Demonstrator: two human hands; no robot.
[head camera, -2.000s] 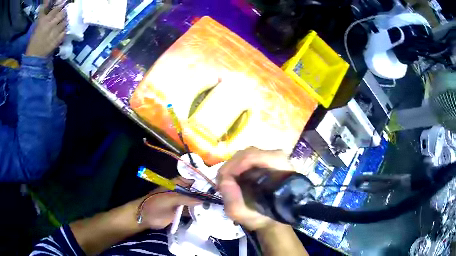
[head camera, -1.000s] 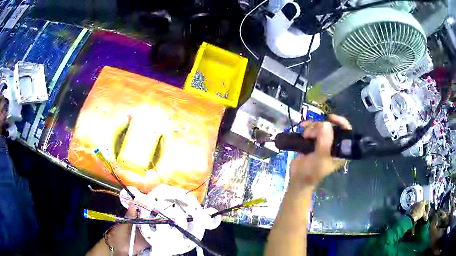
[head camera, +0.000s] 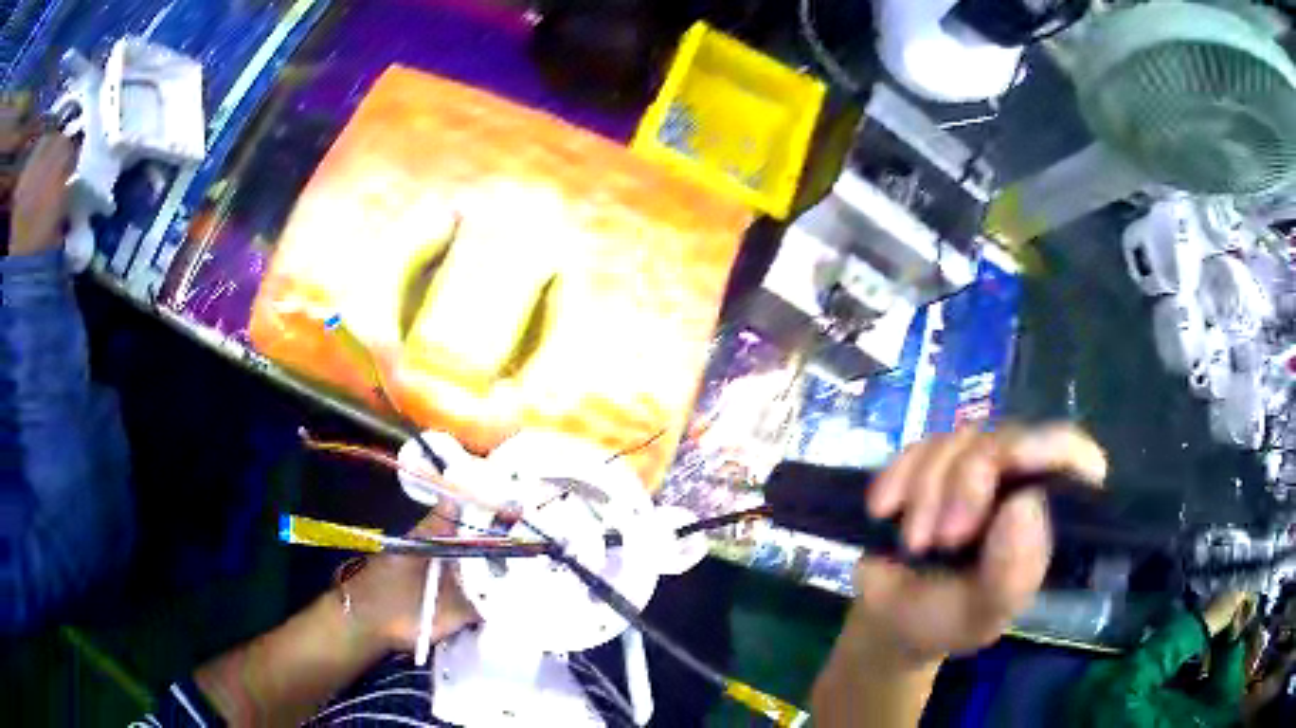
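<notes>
The white housing (head camera: 547, 491) is in front of me at the lower edge of the orange padded rest (head camera: 618, 270), with its wired centre facing up. Dark cable leads with yellow wrapped ends (head camera: 334, 535) spread out from it. My left hand (head camera: 412, 583) holds the housing at its left side, the fingers partly hidden under it. My right hand (head camera: 967, 533) grips the black electric screwdriver (head camera: 832, 501), which lies nearly level to the right of the housing. Its tip points left toward the housing; whether it touches anything is unclear.
A yellow screw bin (head camera: 739, 121) and a grey-white metal screw feeder (head camera: 839, 285) stand behind the pad's right side. A fan (head camera: 1194, 100) is at the upper right, with white units (head camera: 1208, 313) below it. Another person's blue sleeve (head camera: 64, 427) is at left, a green sleeve (head camera: 1158, 676) at lower right.
My right hand has moved the screwdriver away from the screw feeder, down toward the housing. The view has shifted, and one yellow-ended lead now hangs toward the lower right. My left hand still holds the housing.
</notes>
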